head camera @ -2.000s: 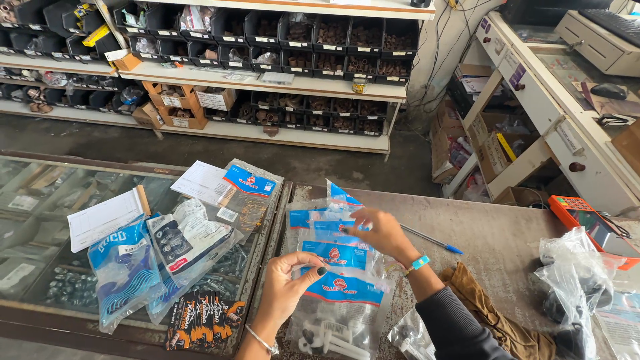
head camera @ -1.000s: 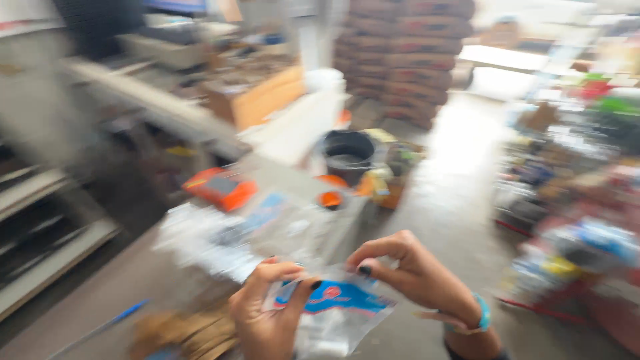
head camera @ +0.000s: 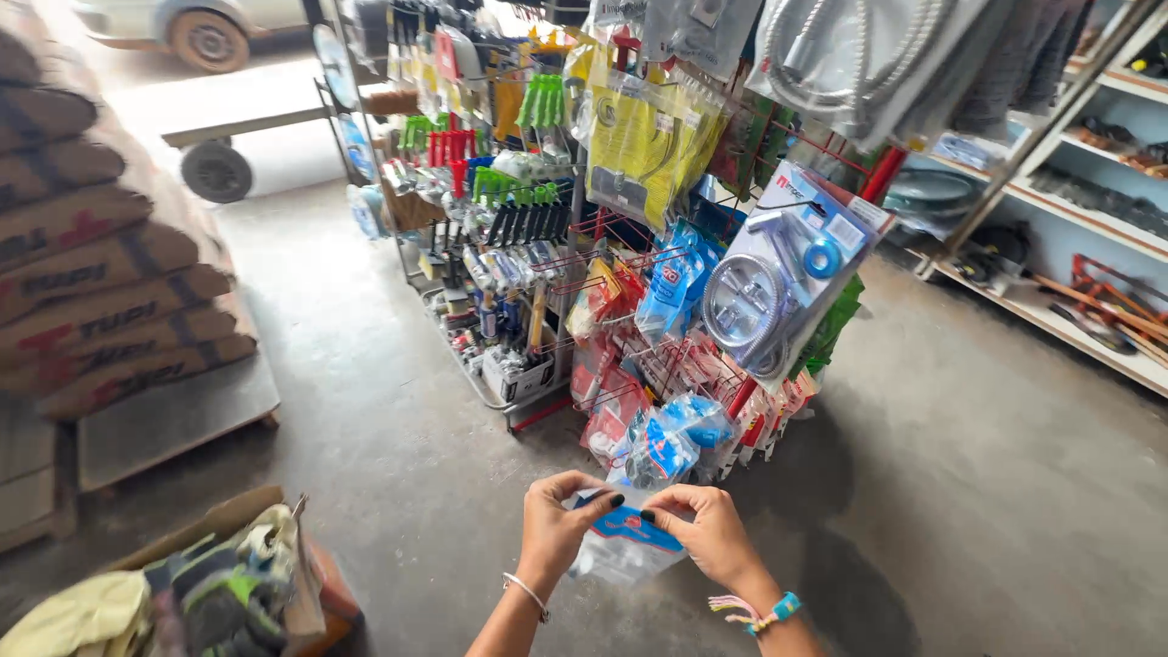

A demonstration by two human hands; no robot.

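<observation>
Between my two hands is a clear plastic packet with a blue header (head camera: 630,552), held up over the concrete floor. My left hand (head camera: 561,529) pinches its upper left edge between thumb and fingers. At the upper right edge, my right hand (head camera: 707,529) grips it the same way. White or clear parts show faintly inside the packet. Just beyond my hands, blue-labelled packets (head camera: 671,447) hang low on a red wire display rack (head camera: 744,397).
Farther up the rack hang yellow packets (head camera: 630,146) and a shower hose blister pack (head camera: 785,274). Stacked paper sacks (head camera: 109,301) rest on a pallet (head camera: 173,424) at left. A cardboard box of gloves (head camera: 306,584) is at lower left. Shelves (head camera: 1077,210) line the right side.
The view has swung from the counter to the display rack. My hands were over several blue-headed packets on the counter; now they hold one packet above the floor.
</observation>
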